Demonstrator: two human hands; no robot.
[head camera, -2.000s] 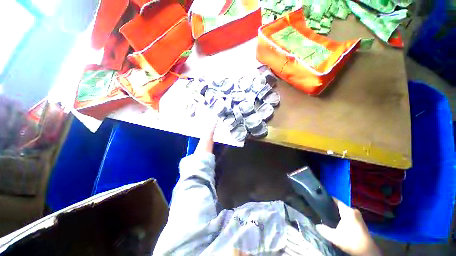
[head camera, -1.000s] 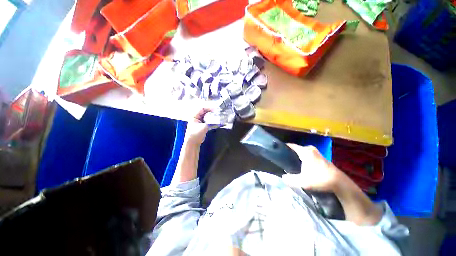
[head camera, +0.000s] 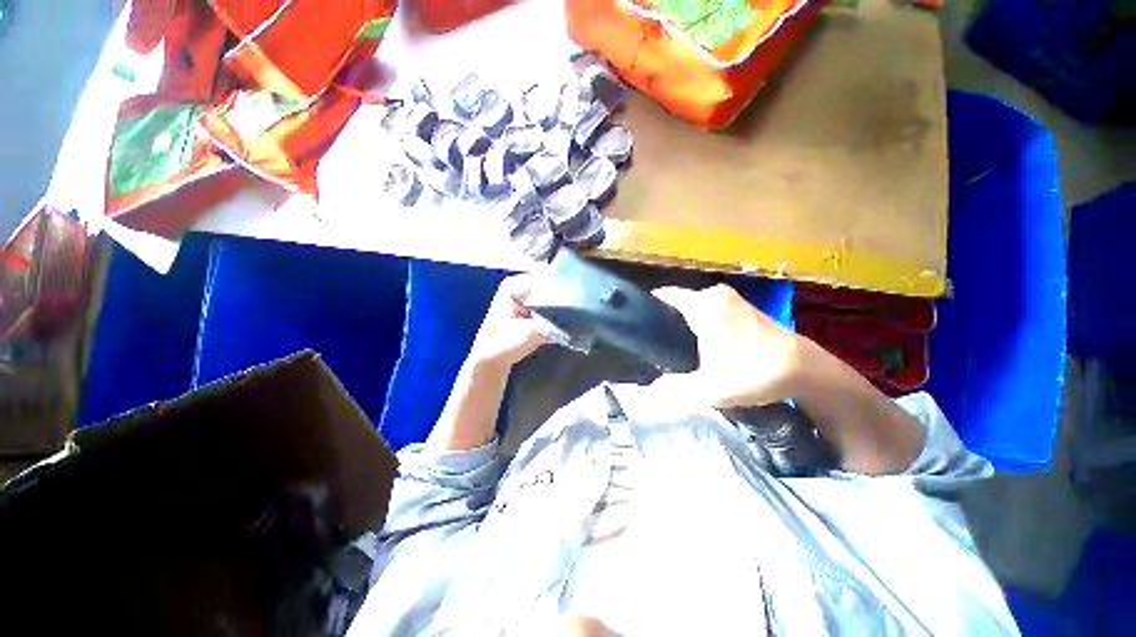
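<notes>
My right hand (head camera: 735, 342) is shut on the dark handheld trimmer (head camera: 617, 311), which points up and left over my lap. My left hand (head camera: 508, 326) is just left of the trimmer head and holds a small grey sewn piece (head camera: 567, 336), mostly hidden under the head. A loose pile of grey sewn pieces (head camera: 511, 156) lies on the white sheet (head camera: 361, 218) near the table's front edge. A dark ribbed tube (head camera: 785, 438) shows below my right wrist.
Orange fabric pouches (head camera: 698, 62) with green inside lie at the back and left of the brown table (head camera: 797, 162). A cardboard carton (head camera: 336, 417) with grey pieces is at lower left. Blue bins (head camera: 1009, 286) stand below and beside the table; red layered pieces (head camera: 872, 330) lie under its edge.
My left hand has gone from the pile's edge to the trimmer head with a grey piece. The trimmer has moved left and up to it. The view has shifted, so the table sits higher.
</notes>
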